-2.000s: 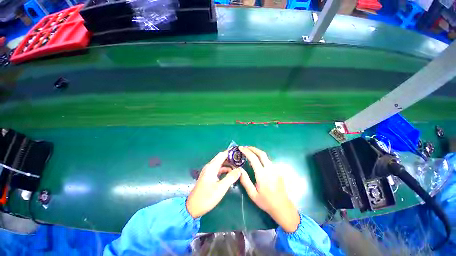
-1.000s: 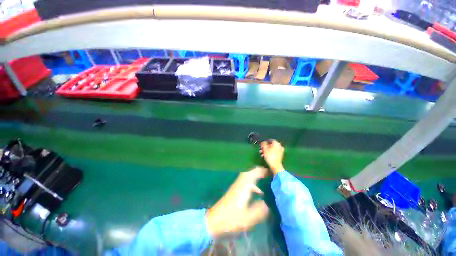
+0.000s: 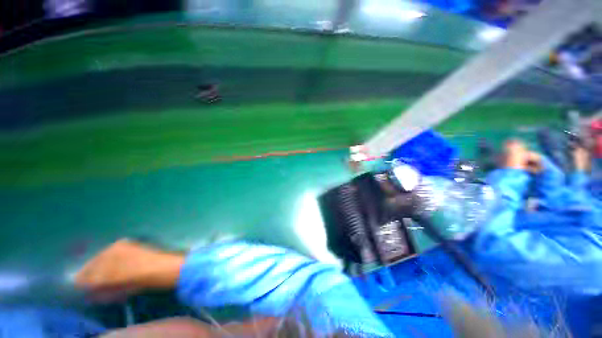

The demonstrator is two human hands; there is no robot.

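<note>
My right hand (image 3: 129, 269) is at the lower left over the green bench, blurred, with its blue sleeve reaching in from the bottom. Its fingers look bent; whether they hold anything cannot be told. A blurred strip of skin at the bottom edge, beside a blue sleeve at the lower left, looks like my left hand (image 3: 191, 328), mostly cut off. A small dark unit (image 3: 208, 92) lies on the conveyor belt's dark band. The black ribbed tool station (image 3: 360, 221) stands right of centre, with a dark tool handle and cord.
A grey post (image 3: 462, 82) slants up to the right from the belt edge. Behind the station are a blue bin (image 3: 426, 153) and a clear plastic bag (image 3: 455, 201). A neighbouring person's blue sleeves and hands are at the right. A red line runs along the belt edge.
The view has swung right and down. My right hand has come back from the belt to the near bench. My left hand has dropped to the bottom edge. The unit beside my right hand now lies apart on the belt.
</note>
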